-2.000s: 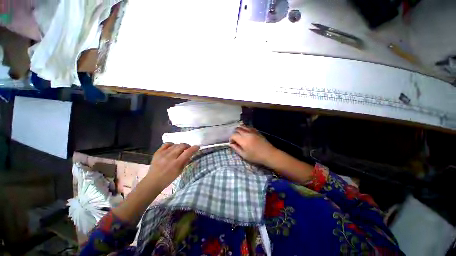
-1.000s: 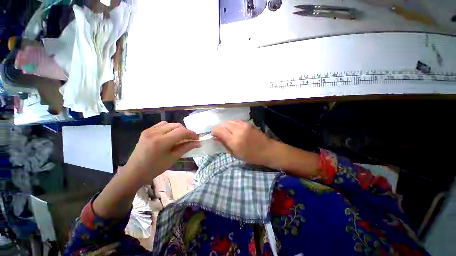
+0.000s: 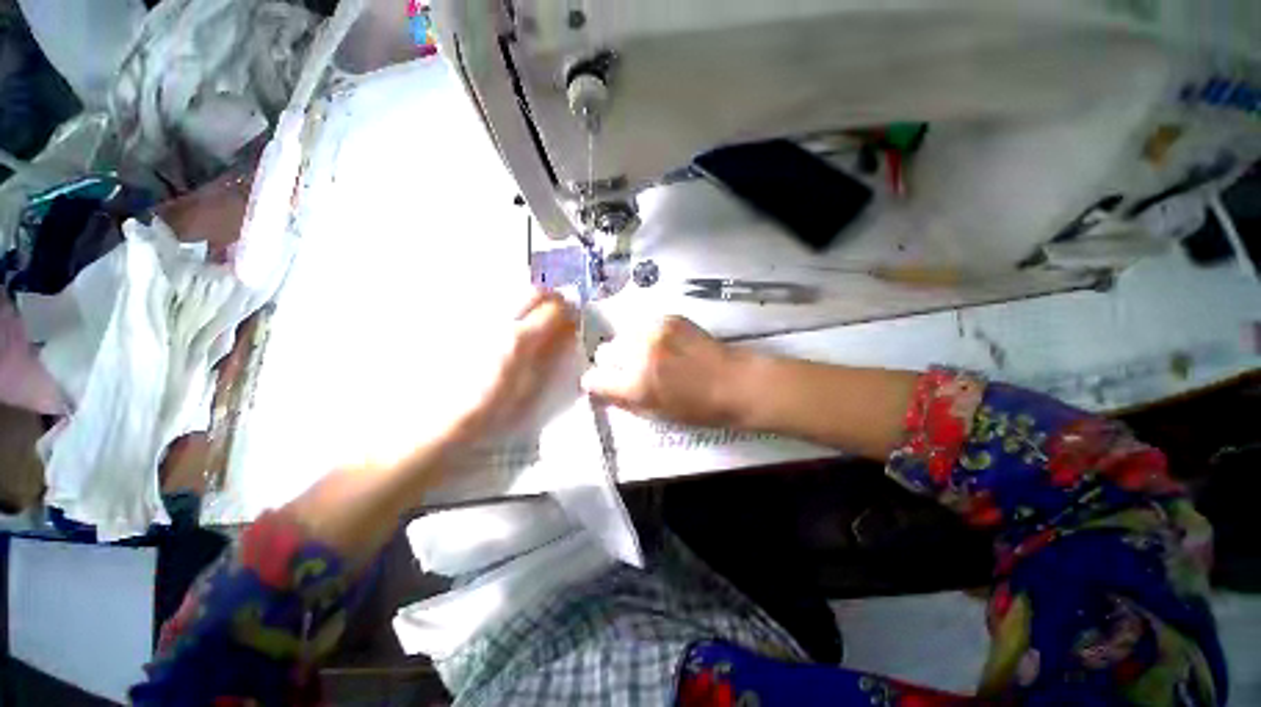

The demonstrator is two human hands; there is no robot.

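Note:
A white cut piece [image 3: 592, 477] runs from near the presser foot [image 3: 592, 276] down over the table's front edge towards the lap. My left hand [image 3: 533, 362] grips its left side close to the foot, washed out by the lamp's glare. My right hand [image 3: 675, 370] grips its right side, with the fingers curled. The piece's upper end near the needle is blurred. More white pieces [image 3: 484, 587] lie in a stack on the checked cloth [image 3: 595, 642] on my lap. The machine head [image 3: 830, 83] stands above.
Thread snips [image 3: 754, 292] lie right of the foot. A black phone [image 3: 788, 191] and a red-and-green tool [image 3: 899, 155] lie under the machine arm. An awl [image 3: 920, 276] lies further right. White fabric [image 3: 132, 373] hangs at the left.
My hands have moved from the lap up to the needle area, bringing a white piece along. The view has shifted, and the machine head and phone now show.

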